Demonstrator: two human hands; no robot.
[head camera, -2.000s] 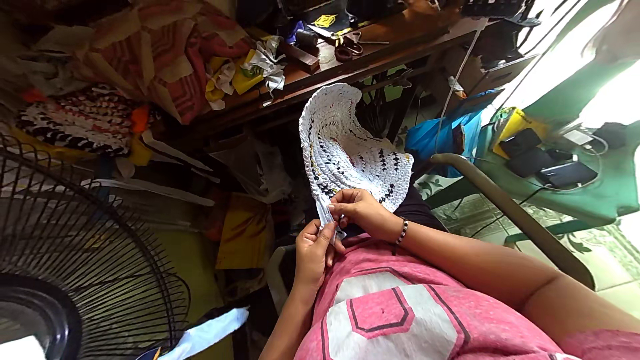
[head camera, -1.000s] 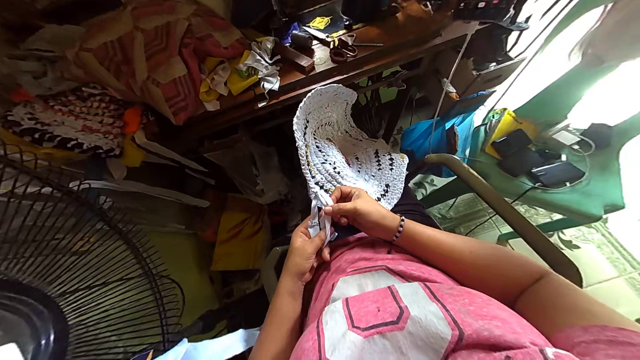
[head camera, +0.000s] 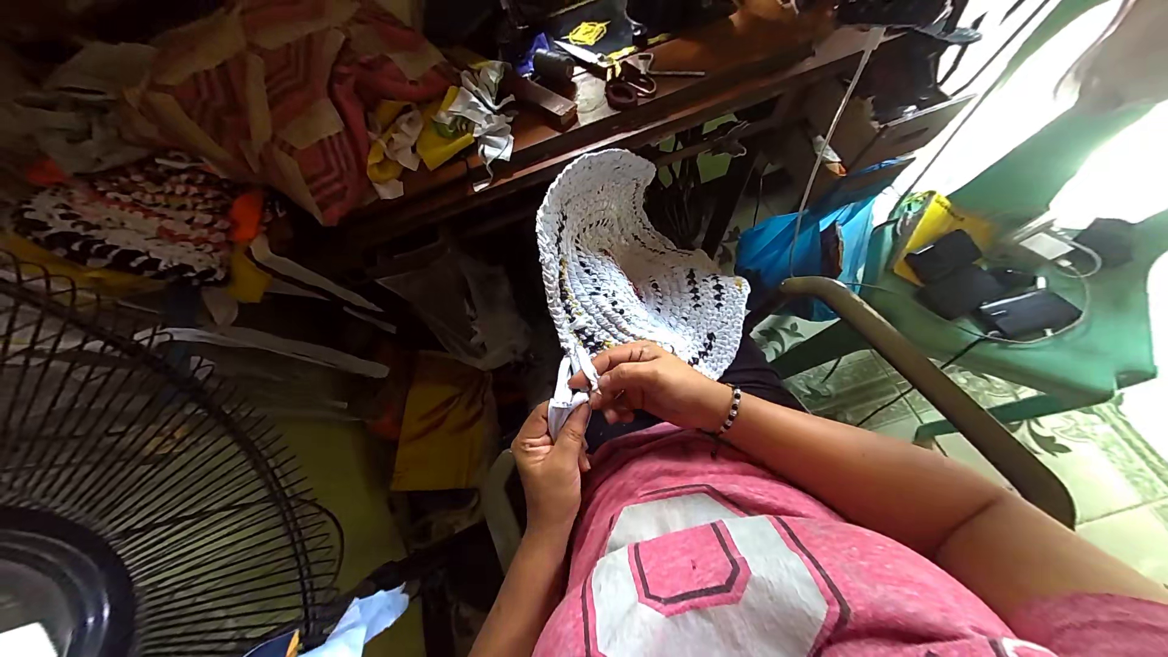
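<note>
A white rug of braided or crocheted fabric strips (head camera: 620, 265), flecked with black and a little yellow, lies curled over my lap. White fabric strips (head camera: 568, 401) come off its lower left end. My left hand (head camera: 552, 452) pinches these strips between thumb and fingers, below the rug's end. My right hand (head camera: 652, 383), with a beaded bracelet at the wrist, holds a strip by its fingertips just above and to the right of my left hand. The right hand's fingers partly hide the rug's lower edge.
A wooden table (head camera: 684, 100) ahead bears scissors (head camera: 631, 80) and cloth scraps (head camera: 484, 109). A black fan (head camera: 173, 474) stands at the left. At the right are a metal armrest (head camera: 931, 392), a blue bag (head camera: 803, 246) and a green chair (head camera: 1068, 356) holding black devices and a cable.
The strips between my hands have changed shape, from bunched together to a looped, folded form. My hands stay close together at the rug's end.
</note>
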